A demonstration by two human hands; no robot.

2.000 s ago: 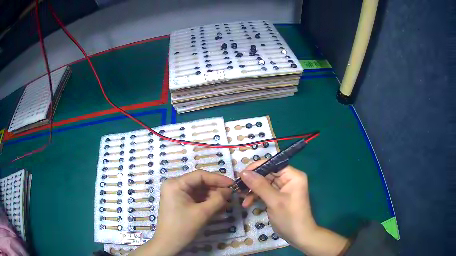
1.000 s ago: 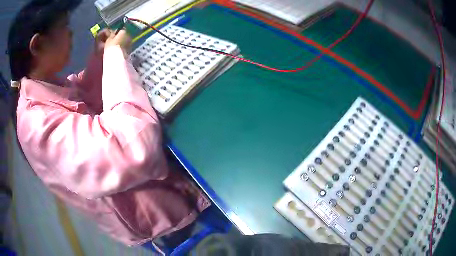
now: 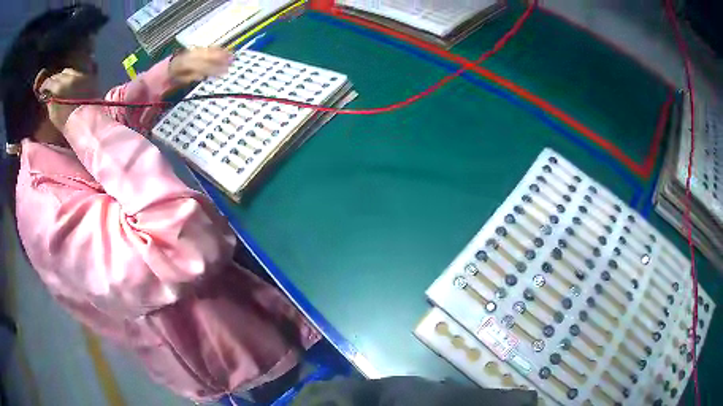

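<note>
Neither of my hands is in the picture; only a dark sleeve shows at the bottom edge. The white foam tray lies at the lower right, with rows of slots holding small dark and silvery round parts at their ends. A white label with reddish marks is on its near left edge. A lower foam tray sticks out beneath it, with some tan hollows showing empty. The trays' far right part is cut off by the picture's bottom edge.
A person in a pink smock sits at the left beside a stack of foam trays. A red lead reaches that person's raised hand; another red lead hangs at the right. More tray stacks stand at the rear and right edge.
The view has swung left from the earlier two-handed work with the black pen-shaped tool; my hands are out of view. Since one second ago, the neighbour's hand with the lead has moved to their head.
</note>
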